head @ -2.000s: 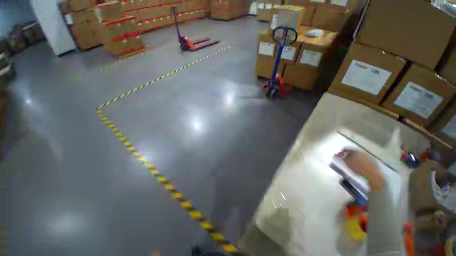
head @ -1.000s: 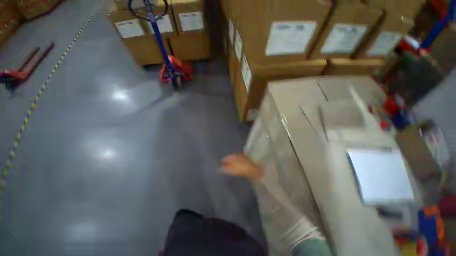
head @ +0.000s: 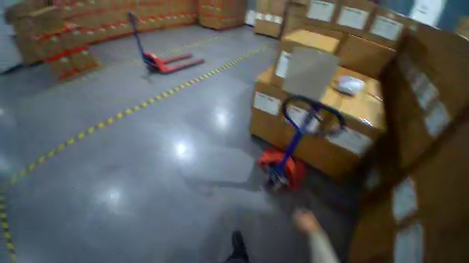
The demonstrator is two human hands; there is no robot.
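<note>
My right hand [head: 307, 221] is small and blurred at the lower right, with a pale sleeve below it; its fingers cannot be made out. My left hand is out of the picture. In front of me stands a pallet jack [head: 298, 141] with an upright blue handle, a black loop grip and a red base. The hand is below the base in the picture, and I see no contact. Behind the jack are brown cartons [head: 267, 120] with white labels. A plain beige-grey panel [head: 310, 74] shows above the handle loop, and a whitish bundle [head: 350, 85] lies on a carton.
Labelled cartons [head: 447, 174] are stacked high close on my right. A second pallet jack [head: 164, 64] with red forks stands on the grey floor farther left. Red-banded cartons [head: 72, 59] stand at the back left. Yellow-black tape [head: 128, 110] crosses the floor. My dark shoe [head: 237, 241] shows at the bottom.
The view has swung from the packing table, which is out of the picture, to the floor and pallet jack. The jack appears nearer. The visible hand has moved away from the table area.
</note>
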